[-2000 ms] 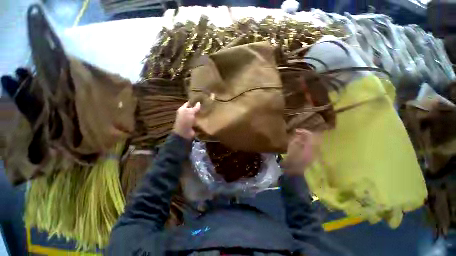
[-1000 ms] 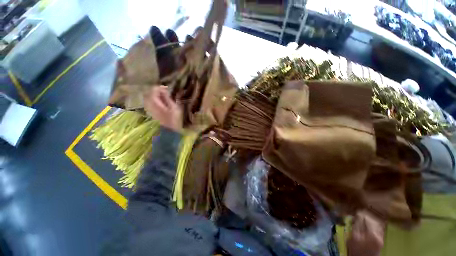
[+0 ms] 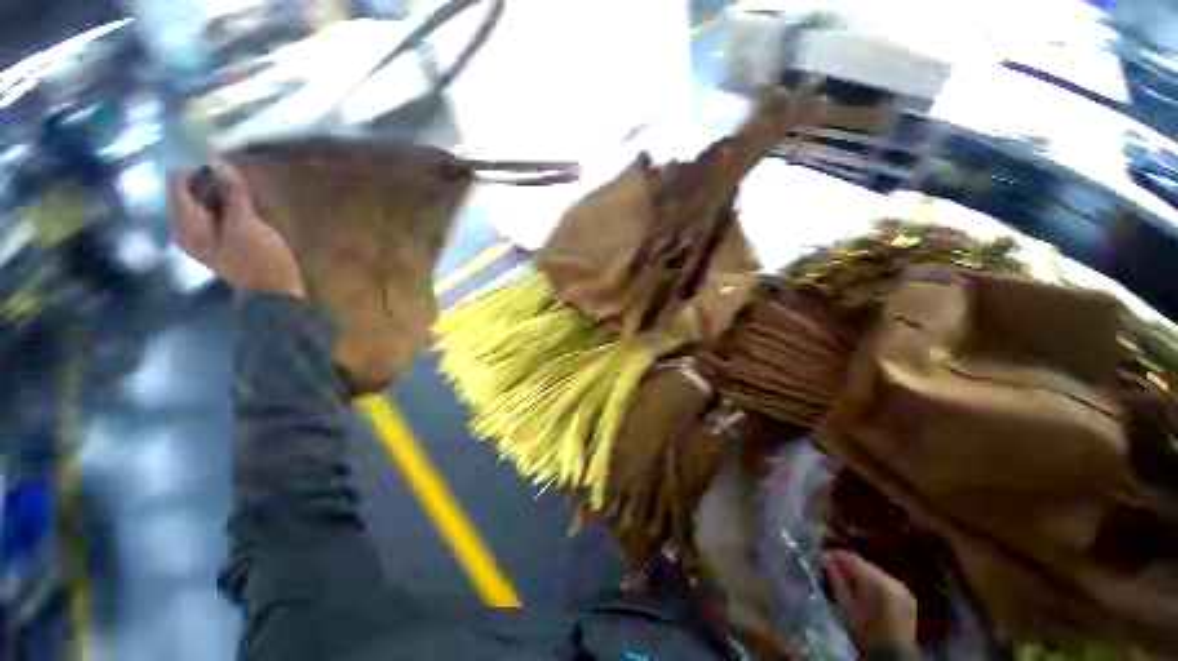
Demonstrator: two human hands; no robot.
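Observation:
My left hand (image 3: 246, 239) is at the far left, closed on the upper edge of a brown tote bag (image 3: 368, 245) that hangs above the floor with thin handles at its top. My right hand (image 3: 876, 600) is low on the right, beside the clear plastic bag (image 3: 788, 542). It is blurred and partly cut off by other things, so whether it holds anything cannot be told. Another brown tote bag (image 3: 995, 400) lies on the heap above my right hand.
More brown totes (image 3: 594, 245) are piled mid-picture. A yellow strap bundle (image 3: 536, 375) and brown strap bundle (image 3: 788, 355) lie beside them. Gold-and-brown hardware straps (image 3: 930, 245) lie behind. A yellow floor line (image 3: 433, 497) runs below the held bag. A white surface (image 3: 568, 78) stands beyond.
The view has turned left, so the heap sits further right. My left hand has moved from the piled totes out to the far left with a tote. My right hand is now beside the plastic bag.

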